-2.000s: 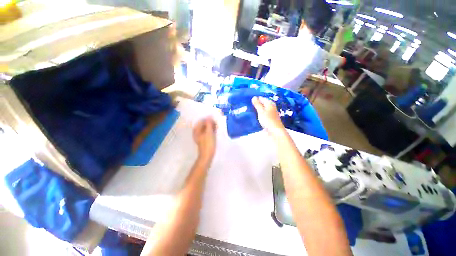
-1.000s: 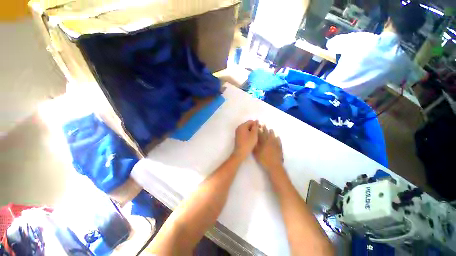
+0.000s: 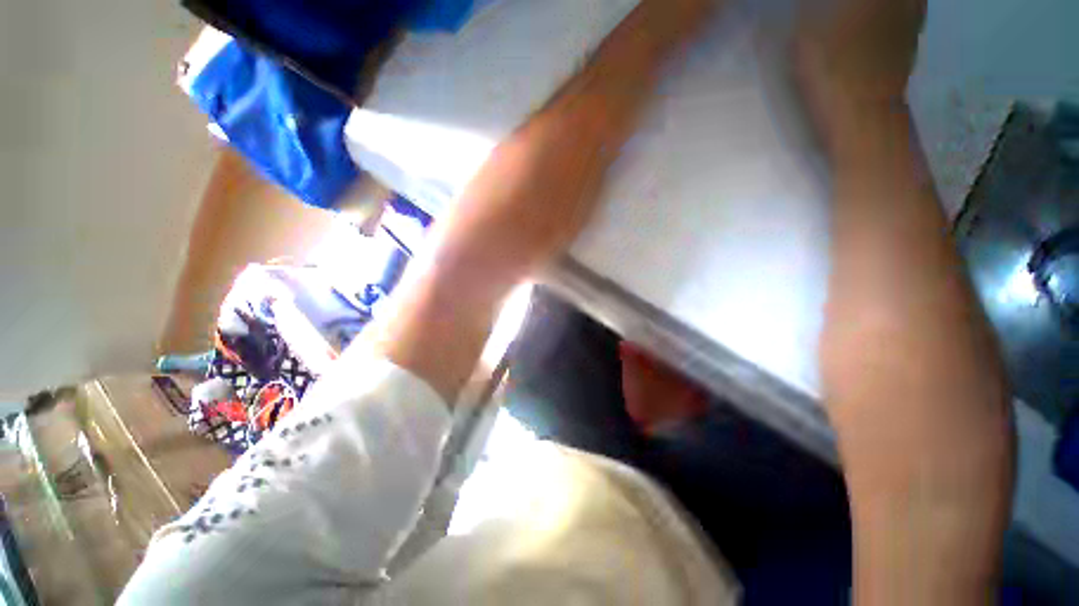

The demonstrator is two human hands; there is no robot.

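My left forearm runs up across the white table top (image 3: pixel 722 201) to the top edge of the view, and the left hand is cut off there. My right hand (image 3: pixel 858 42) is blurred and partly cut off at the top edge. Its fingers do not show clearly, and I cannot tell whether it holds anything. Both forearms lie over the table.
The metal bed plate of the sewing machine (image 3: pixel 1018 225) is at the right edge. Blue fabric (image 3: pixel 278 118) hangs at the upper left beside the dark box opening. A brown taped package (image 3: pixel 95 474) and a patterned bundle (image 3: pixel 254 379) are at the lower left.
The view has tilted down towards my lap. The hands, together on the table before, now reach the top edge. Earlier, the right hand moved from the blue fabric pieces back to the table.
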